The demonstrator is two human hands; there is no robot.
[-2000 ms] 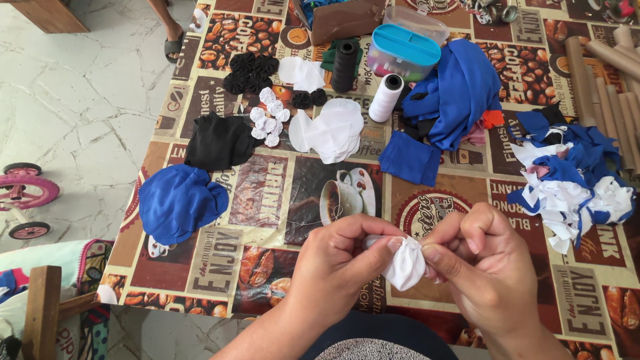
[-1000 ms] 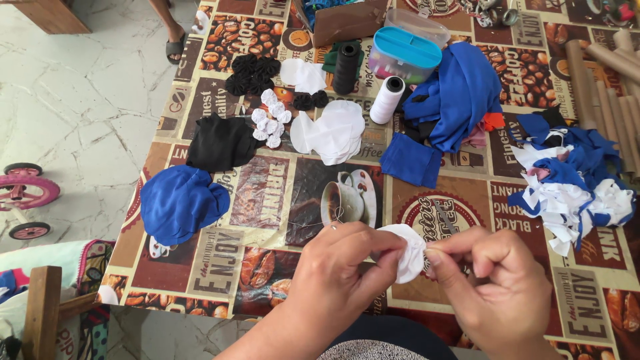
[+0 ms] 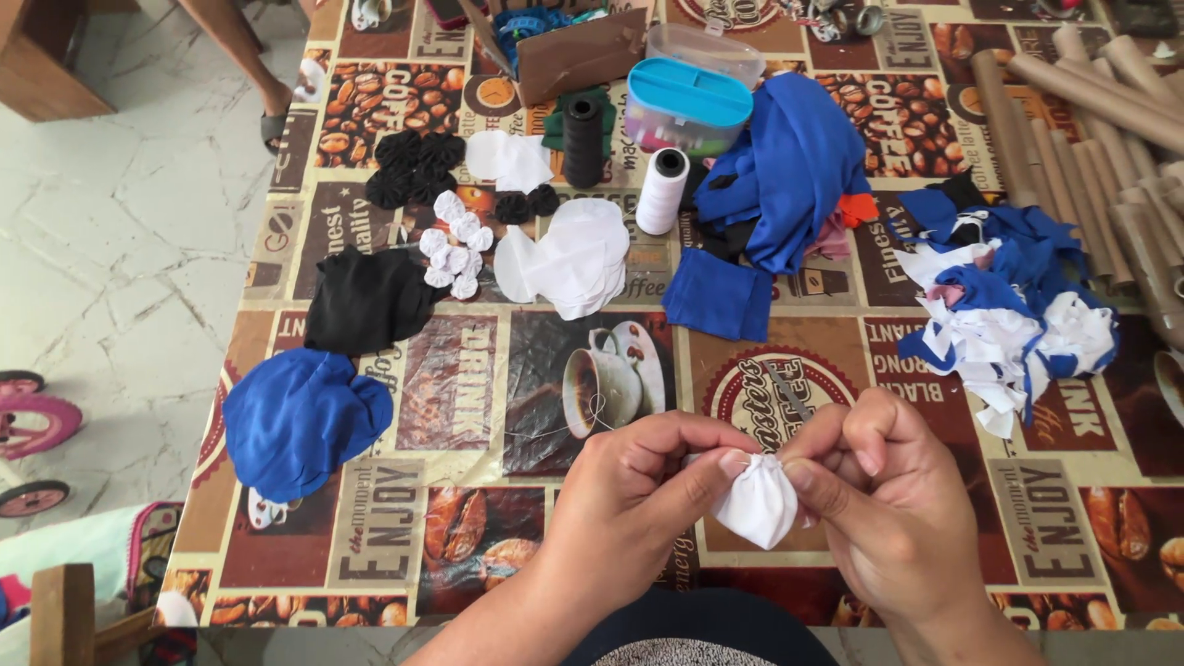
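Observation:
Near the table's front edge, my left hand (image 3: 638, 509) pinches a piece of white fabric (image 3: 760, 507), gathered into pleats at its top. My right hand (image 3: 883, 504) grips the gathered edge from the other side, its thumb and fingertips close together; whether it also holds a needle cannot be seen. A thin thread (image 3: 597, 412) loops on the tablecloth by the left hand. Beyond lie flat white fabric circles (image 3: 578, 259), small gathered white rosettes (image 3: 450, 248), black rosettes (image 3: 416, 166), a white thread spool (image 3: 662, 191) and a black thread spool (image 3: 583, 143), both upright.
Blue fabric rounds (image 3: 301, 421) and black fabric (image 3: 365, 301) lie at left. Folded blue fabric (image 3: 718, 294), a larger blue cloth (image 3: 791, 176) and a blue-lidded plastic box (image 3: 689, 102) lie beyond the hands. Fabric scraps (image 3: 1017, 314) and cardboard tubes (image 3: 1101, 139) occupy the right. A person's foot (image 3: 275, 102) shows at upper left.
The white fabric looked flat and round a second ago; now it is bunched and hangs downward between my fingertips. Both hands remain near the front edge.

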